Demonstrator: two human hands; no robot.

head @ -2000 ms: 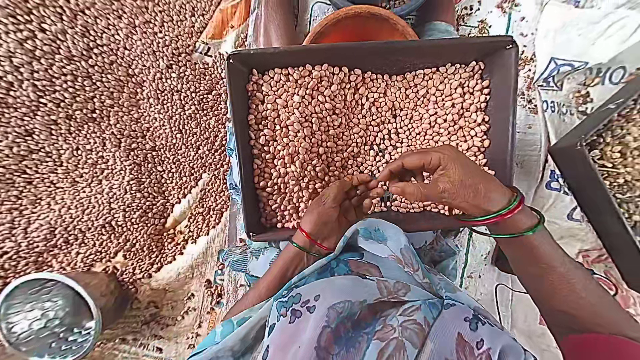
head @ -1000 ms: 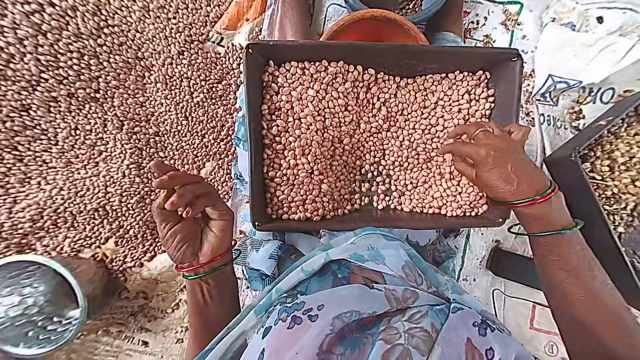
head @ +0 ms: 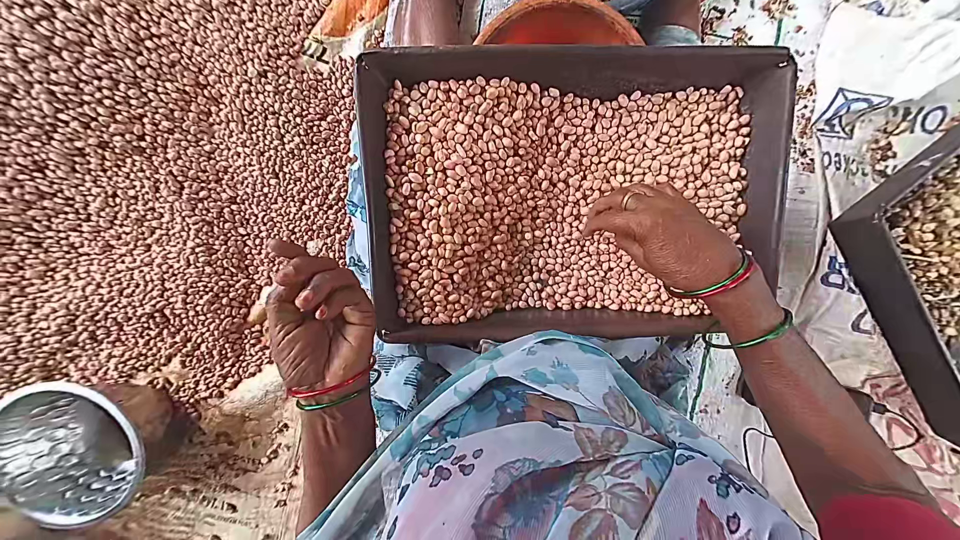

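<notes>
A dark rectangular tray (head: 769, 172) lies before me, spread with pinkish-brown peanut kernels (head: 457, 187). My right hand (head: 664, 232), with a ring and bangles, is over the tray's right half, its curled fingertips at the kernels; whether it pinches one is hidden. Left of the tray, my left hand (head: 319, 315) is raised palm up with curled, parted fingers and nothing visible in them. Behind that hand a large heap of similar kernels (head: 150, 187) covers the ground.
A round metal container (head: 135, 450) stands at lower left. An orange-brown bowl (head: 559, 22) sits beyond the tray, between a person's legs (head: 424, 22). At right, a second dark tray (head: 870, 225) holds paler pieces, over a printed white sack (head: 855, 90).
My hands were together over the tray's near edge two seconds ago, then parted, the left moving out to the left. Since one second ago, my right hand has shifted left over the kernels.
</notes>
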